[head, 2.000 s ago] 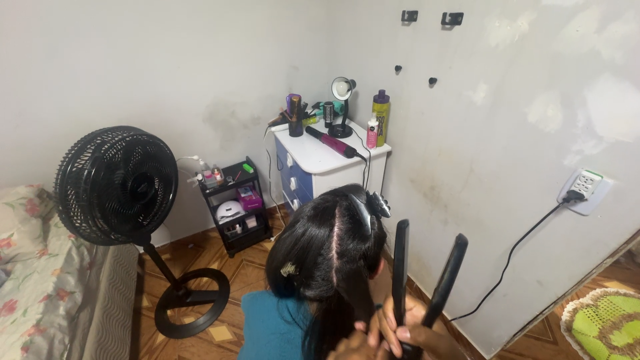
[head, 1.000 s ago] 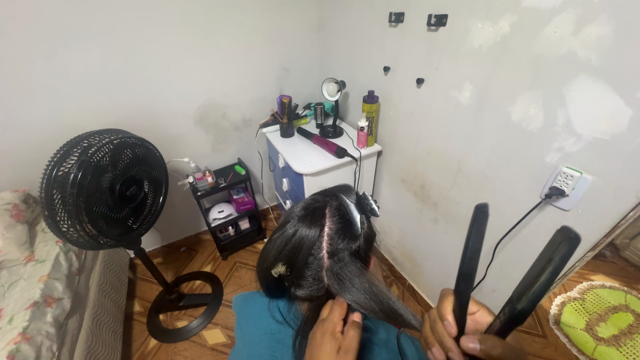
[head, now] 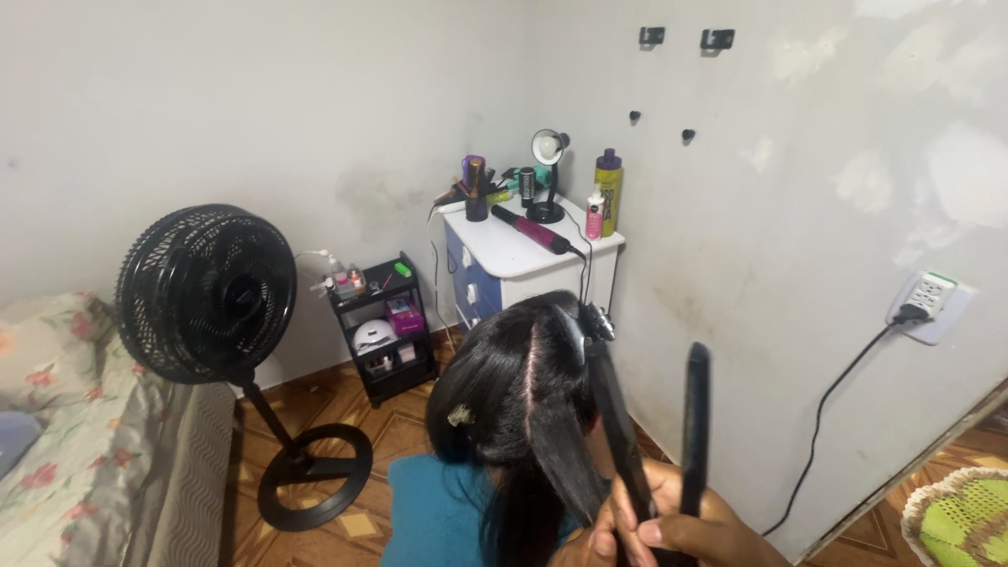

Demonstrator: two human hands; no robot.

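Note:
A person in a teal top [head: 433, 504] sits with their back to me, their dark hair [head: 488, 378] parted along the scalp. A dark hair clip [head: 595, 323] sits near the crown, and a small light clip [head: 459, 415] is on the left side. My right hand [head: 693, 512] grips a black hair straightener [head: 696, 425] whose two plates stand apart. Close against it, my left hand [head: 594, 543] pinches a section of hair [head: 563, 453] at the lower edge of the view; its fingers are partly hidden. The section runs down from the parting to my fingers.
A black pedestal fan [head: 209, 295] stands at left beside a bed [head: 47, 472]. Beyond the head are a black cart [head: 394, 378] and a white dresser [head: 512, 256] with a hot-air brush [head: 535, 232], lamp [head: 549, 150] and bottles. A power cord [head: 827, 398] hangs from the wall outlet [head: 929, 303].
My right hand with the straightener was out to the right of the head a second ago and is now back beside the hair section. My left hand has moved right from the back of the head.

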